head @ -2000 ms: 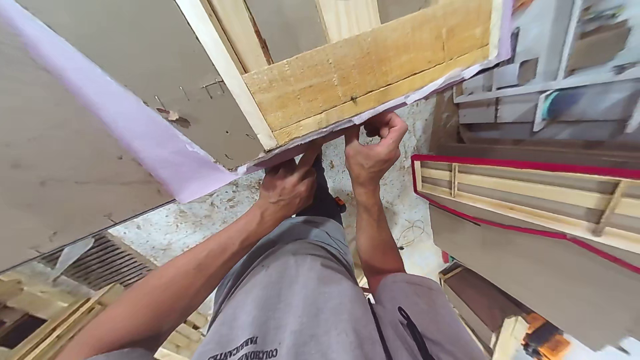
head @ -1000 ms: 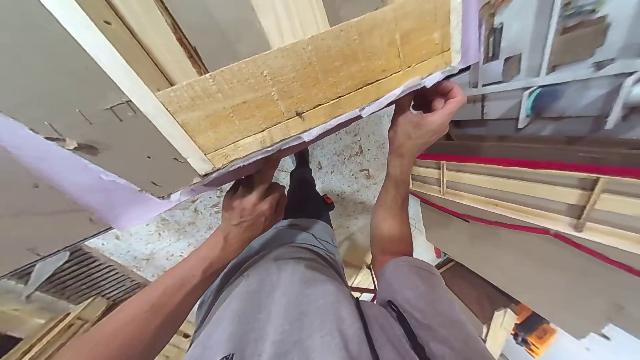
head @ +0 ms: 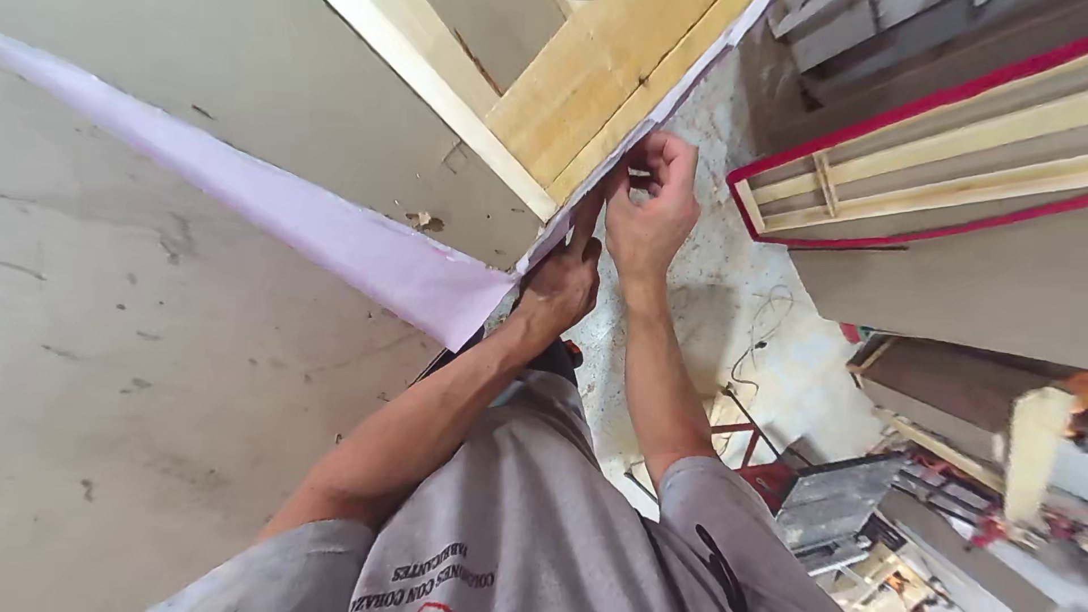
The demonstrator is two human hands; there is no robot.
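A wooden frame of pale boards lies on a large grey-brown surface, with one corner near the surface's edge. Light purple fabric runs along the frame's near side, and a loose strip of it spreads left across the surface from that corner. My left hand is at the fabric edge just right of the corner, its fingers partly under the edge. Farther along the same edge, my right hand has its thumb and fingers curled together at the fabric; its fingertips are partly hidden, so a grip cannot be made out.
To the right stands another wooden frame edged with red material. A cable lies on the speckled floor below it. Wood pieces, a dark panel and red metal parts are at the lower right.
The view has turned, so the frame corner appears farther right. My right hand is now closer to my left hand along the fabric edge than one second ago.
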